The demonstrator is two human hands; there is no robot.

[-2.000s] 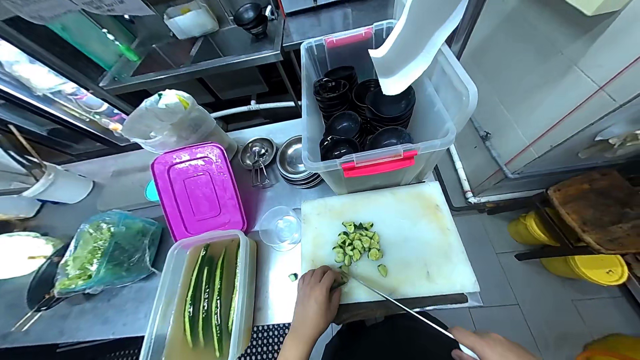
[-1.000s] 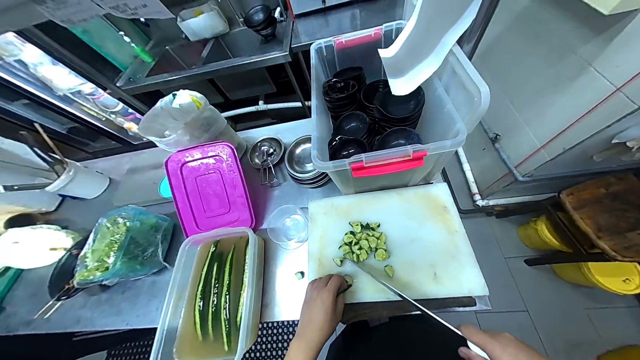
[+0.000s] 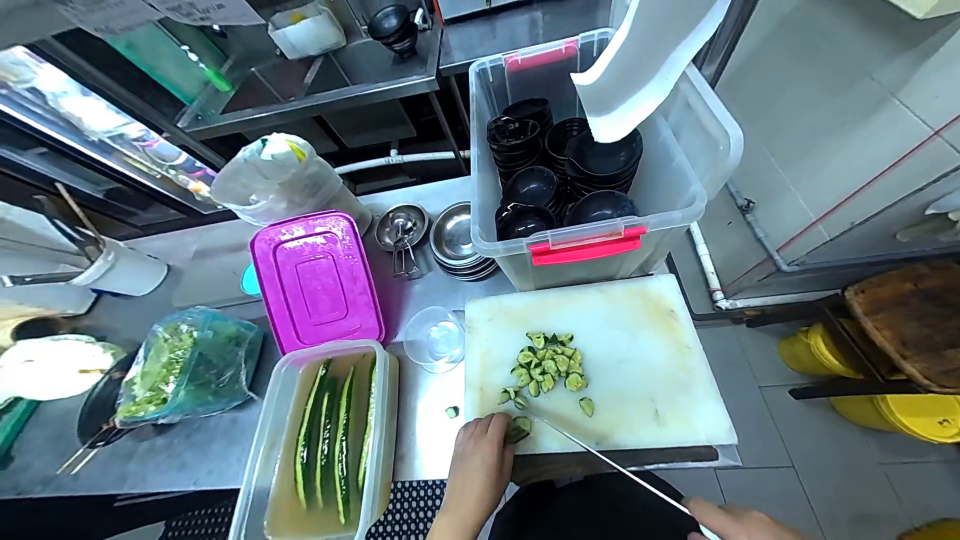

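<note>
My left hand (image 3: 481, 455) holds a short piece of cucumber (image 3: 518, 429) at the near left edge of the white cutting board (image 3: 637, 337). In my right hand (image 3: 739, 521), at the bottom right, is the handle of a long knife (image 3: 611, 463); its blade slants up and left, its tip beside the held piece. Cut cucumber pieces (image 3: 551, 362) lie in a pile on the board, and one piece lies apart to the right. A small green bit (image 3: 452, 412) rests on the metal counter, left of the board.
Left of the board stands a plastic container (image 3: 384, 450) of cucumber strips in cloudy liquid, with a magenta lid (image 3: 319, 281) behind it. A clear bowl (image 3: 435, 339), stacked metal bowls (image 3: 455, 236) and a bag of greens (image 3: 187, 364) are nearby. A clear bin (image 3: 675, 202) holds black bowls.
</note>
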